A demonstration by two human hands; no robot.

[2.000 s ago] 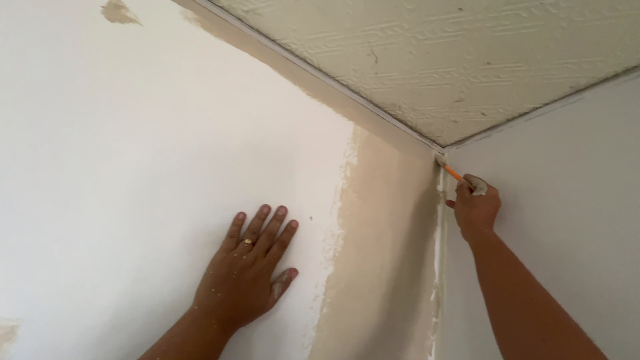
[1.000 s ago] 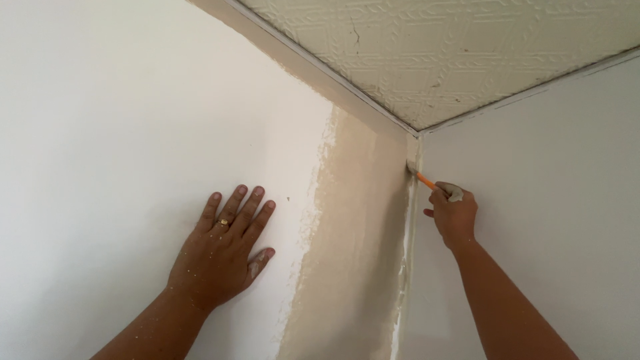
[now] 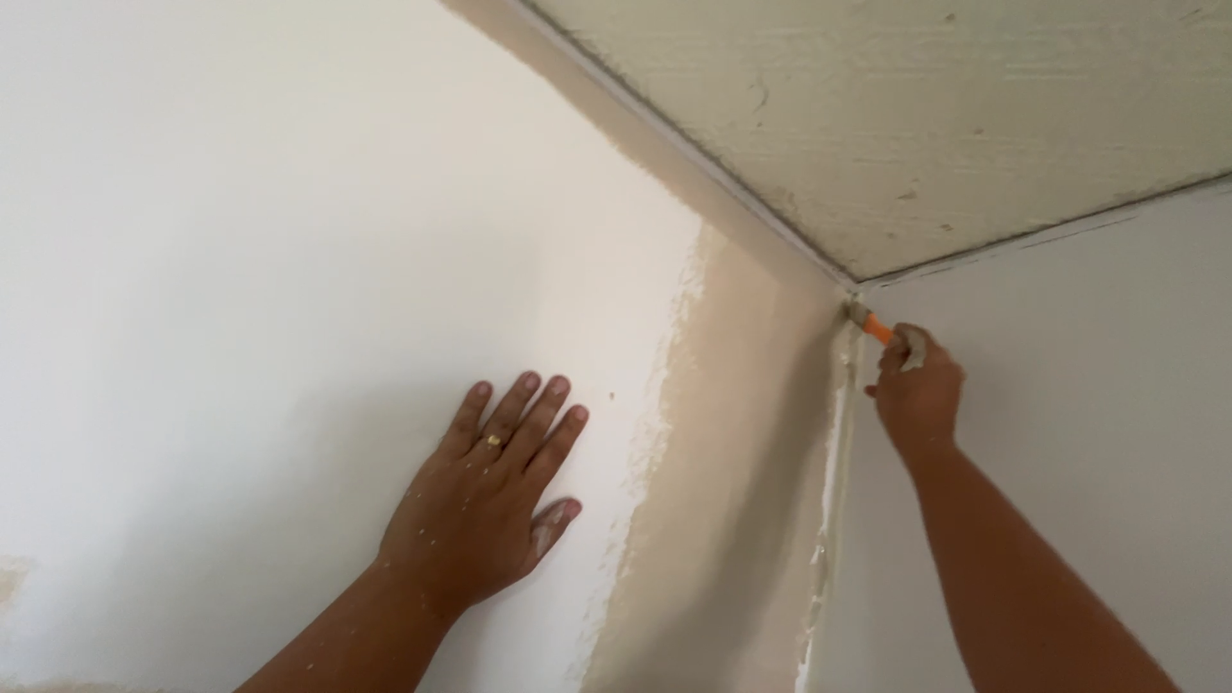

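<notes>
My left hand (image 3: 481, 491) lies flat on the white-painted wall (image 3: 337, 241), fingers spread, a ring on one finger and small paint specks on the skin. Up at the right, my right hand (image 3: 914, 385) grips a small paintbrush (image 3: 876, 326) with an orange handle. Its bristles touch the wall corner just below the ceiling. A beige band (image 3: 731, 385) runs down the left wall beside the corner, with a ragged white edge. White paint or filler (image 3: 830, 491) shows along the corner line.
The textured cream ceiling (image 3: 924, 125) meets both walls above my right hand. A narrow trim strip (image 3: 674, 135) follows the left wall's top edge. The right wall (image 3: 1107, 385) is pale grey. Another beige patch (image 3: 10, 582) shows at the far left.
The brush in my right hand has moved up the corner, closer to the ceiling, since one second ago. My left hand stays flat on the wall.
</notes>
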